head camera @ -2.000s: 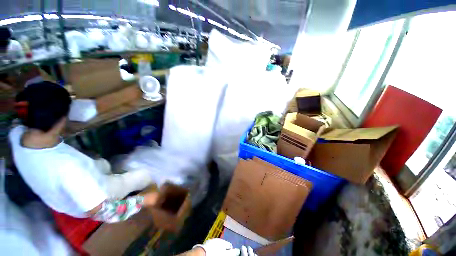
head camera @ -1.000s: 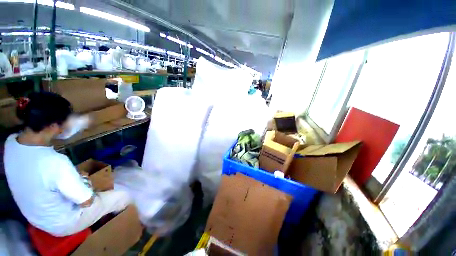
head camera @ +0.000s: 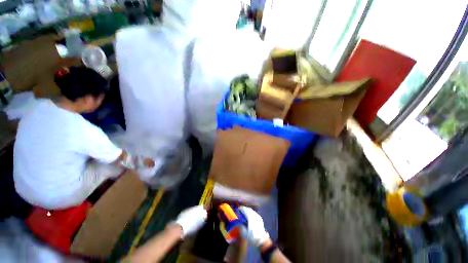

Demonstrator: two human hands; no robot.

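Observation:
My right hand, in a white glove, holds the blue and orange-red tape gun at the lower middle. My left hand, also gloved in white, is to the left of the tape gun, its fingers over a dark brown carton. Blur and the hands hide most of the carton, and I cannot tell whether the left hand grips it. The grey-blue work surface shows to the right of my right hand. The stack of flat carton blanks leans just beyond.
The blue bin with green cloth and open cartons stands behind the blanks. A stained wall ledge with a yellow tape roll is at right. A seated person and a large brown carton are at left. White wrapped bundles stand behind.
The view has tilted down. Both gloved hands and the tape gun now show over the work area. The seated person has leaned forward, and the carton near that person is no longer visible.

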